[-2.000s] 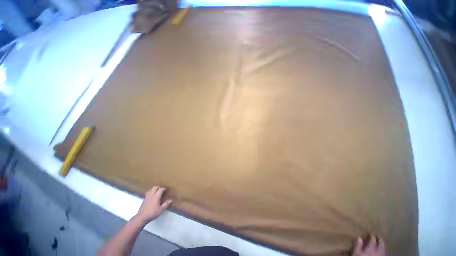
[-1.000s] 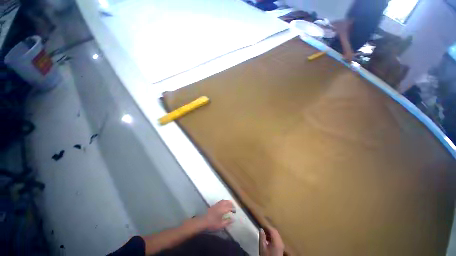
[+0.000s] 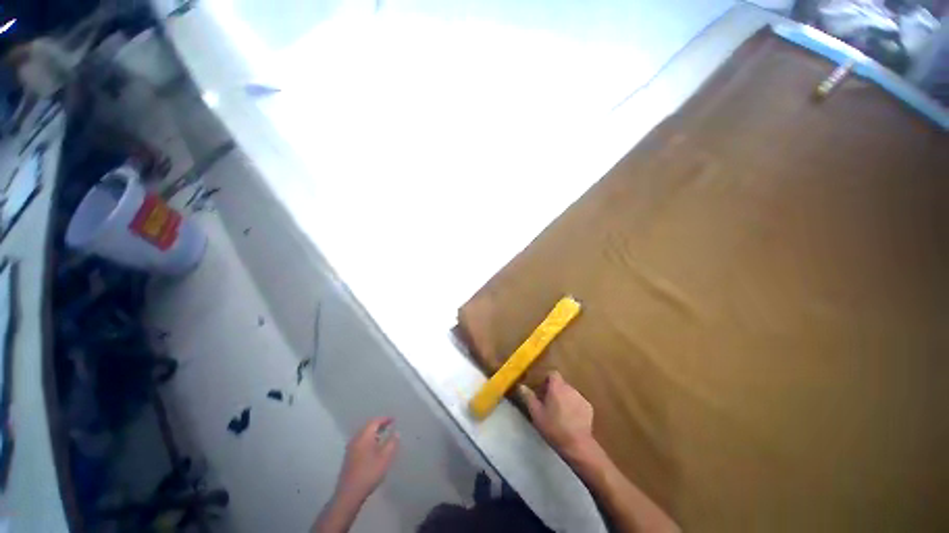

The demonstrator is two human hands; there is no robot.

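Note:
Brown fabric (image 3: 749,260) lies in a stack on the white table, with its near-left corner and dark side edge showing. A yellow weight (image 3: 527,356) lies slantwise over the edge near that corner, one end on the white table border. My right hand (image 3: 562,412) is at the fabric edge just beside the weight, its fingers pinching the edge. My left hand (image 3: 368,458) is in the air beyond the table edge, fingers curled; a small pale spot shows at the fingertips, too blurred to name.
A second weight (image 3: 834,80) lies at the fabric's far edge. White paper or bare white tabletop (image 3: 416,135) stretches beyond the fabric. A white bucket (image 3: 140,226) with a red-yellow label stands on the floor at left. Dark scraps (image 3: 239,421) lie in the aisle.
The view has swung left along the table. My right hand has moved along the fabric edge to the near weight. My left hand has left the table border. The other person is out of view.

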